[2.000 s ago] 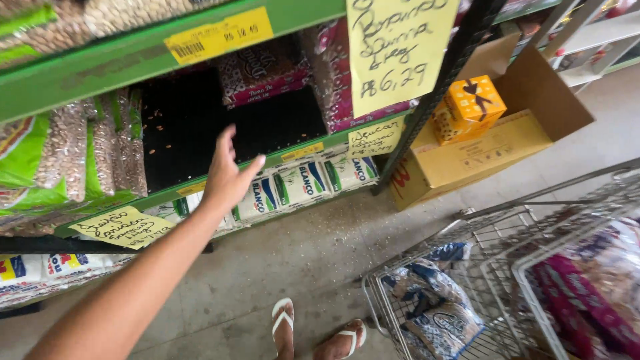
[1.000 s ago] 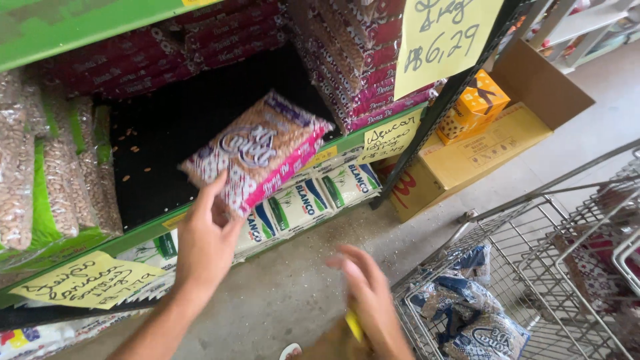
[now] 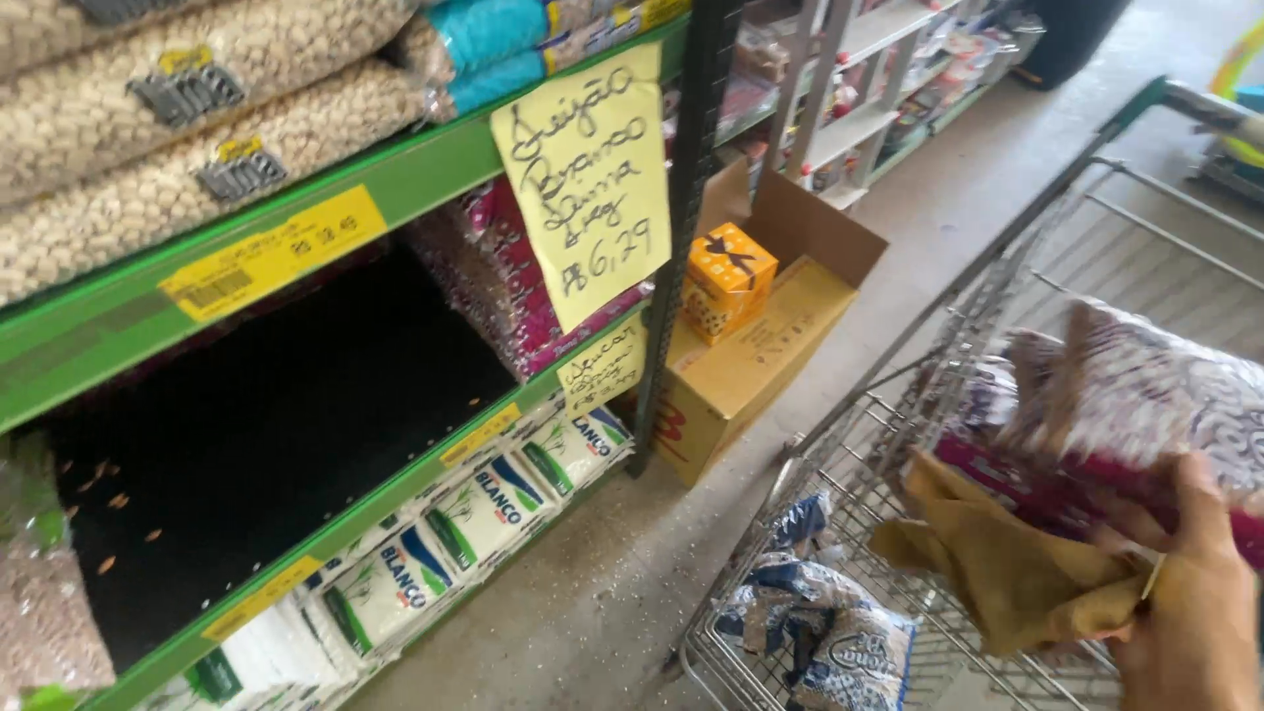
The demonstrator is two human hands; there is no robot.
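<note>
What looks like my right hand [image 3: 1190,592] is at the lower right, over the wire shopping cart [image 3: 839,464]. Its fingers close on a brown cloth [image 3: 1007,573]. One finger reaches up against a blurred plastic bag with a white and purple print and a magenta side [image 3: 1145,395]; whether the hand bears its weight I cannot tell. More magenta bags lie partly hidden beneath. Blue and white printed bags [image 3: 839,632] lie in the cart's near left part. My left hand does not show; it may be hidden behind the bag or outside the frame.
A green-edged shelf [image 3: 395,474] with a black base [image 3: 267,415] stands at left, with magenta bean bags [image 3: 484,267] on it and white sugar packs [image 3: 504,504] below. Handwritten price signs [image 3: 592,188] hang from it. An open cardboard box [image 3: 750,375] holds an orange box [image 3: 731,281] near the rack post.
The left hand held a bean bag before the shelf a second ago; now a similar bag is over the cart and that hand is out of sight. The view has swung toward the cart.
</note>
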